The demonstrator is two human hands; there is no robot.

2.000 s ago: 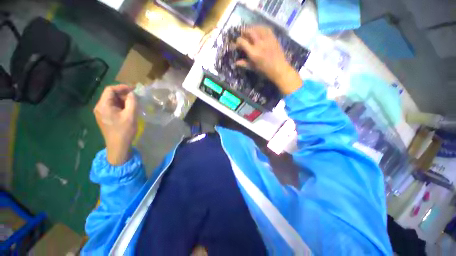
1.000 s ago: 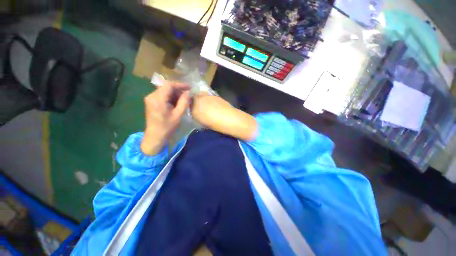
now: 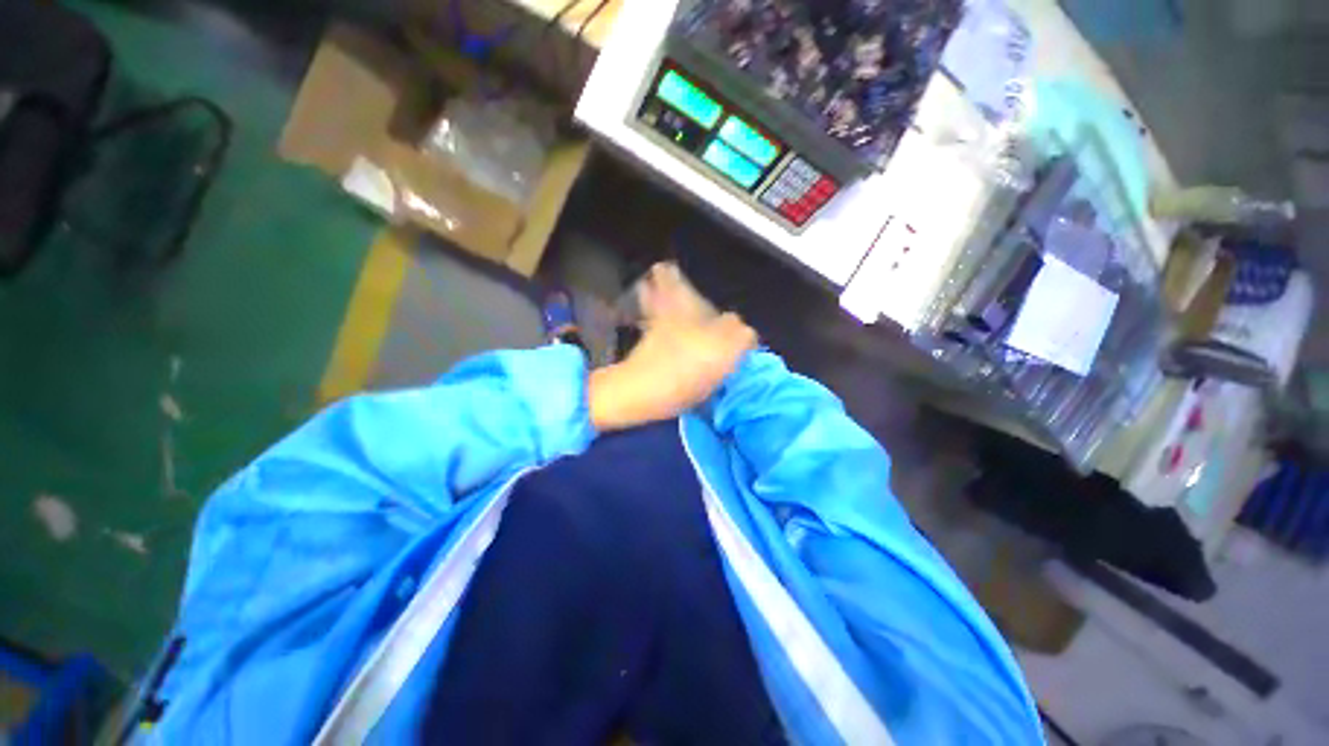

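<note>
My left hand (image 3: pixel 668 382) lies across my right wrist at the blue cuff, in front of my body. My right hand (image 3: pixel 675 296) is blurred and partly hidden by the left one. No bag shows in either hand, and the grip of the fingers cannot be told. The counting scale (image 3: pixel 739 146) stands on the bench ahead, with green lit displays and red-and-grey keys. A heap of small dark and silvery metal parts (image 3: pixel 853 59) lies on its pan, cut off by the top edge.
An open cardboard box (image 3: pixel 343 117) with clear plastic inside stands on the floor ahead left. Clear plastic trays (image 3: pixel 1006 364) with a white sheet (image 3: pixel 1063 312) lie right of the scale. A black chair (image 3: pixel 51 124) is at the far left.
The clear bag is gone from my hands. My right hand has come off the pile, and my left hand has moved right onto the right wrist. The view has shifted.
</note>
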